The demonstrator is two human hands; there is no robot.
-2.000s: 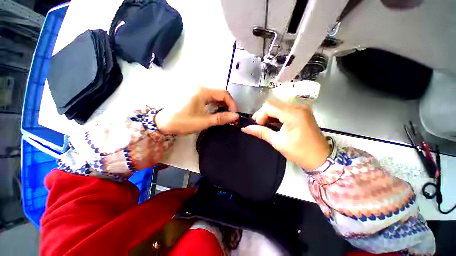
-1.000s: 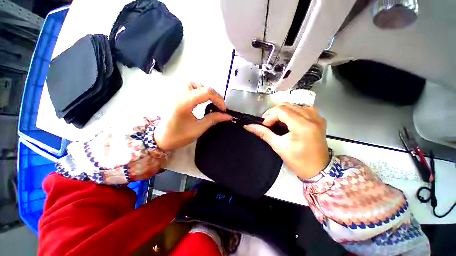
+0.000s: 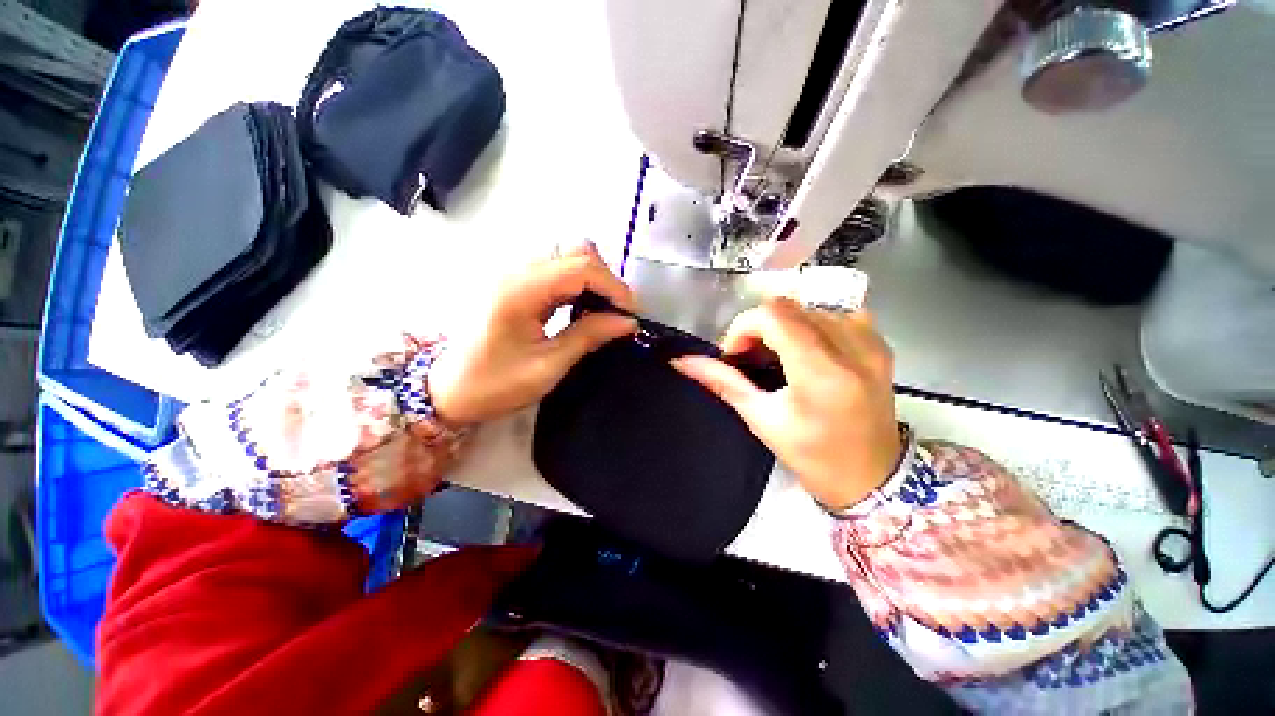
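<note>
A black rounded pouch body [image 3: 654, 450] hangs over the table's front edge, below both hands. My left hand [image 3: 529, 343] pinches its upper edge between thumb and fingers at the left. My right hand [image 3: 818, 385] pinches the same edge further right. A dark zipper [image 3: 680, 339] runs along that edge between the hands, with a small silvery zipper pull [image 3: 643, 337] beside my left thumb. The fingers hide parts of the edge.
The sewing machine [image 3: 916, 84] stands ahead, its presser foot [image 3: 737, 231] beyond my hands. Stacked black panels [image 3: 203, 224] and a puffy black pouch [image 3: 403, 105] lie left. A blue crate [image 3: 70, 490] is far left. Red-and-black snips [image 3: 1168, 462] lie right. Another black piece [image 3: 1049, 245] lies under the machine arm.
The hands first moved apart along the pouch's edge, uncovering more zipper. Since then they have shifted only slightly, still pinching it. The whole view has moved a little.
</note>
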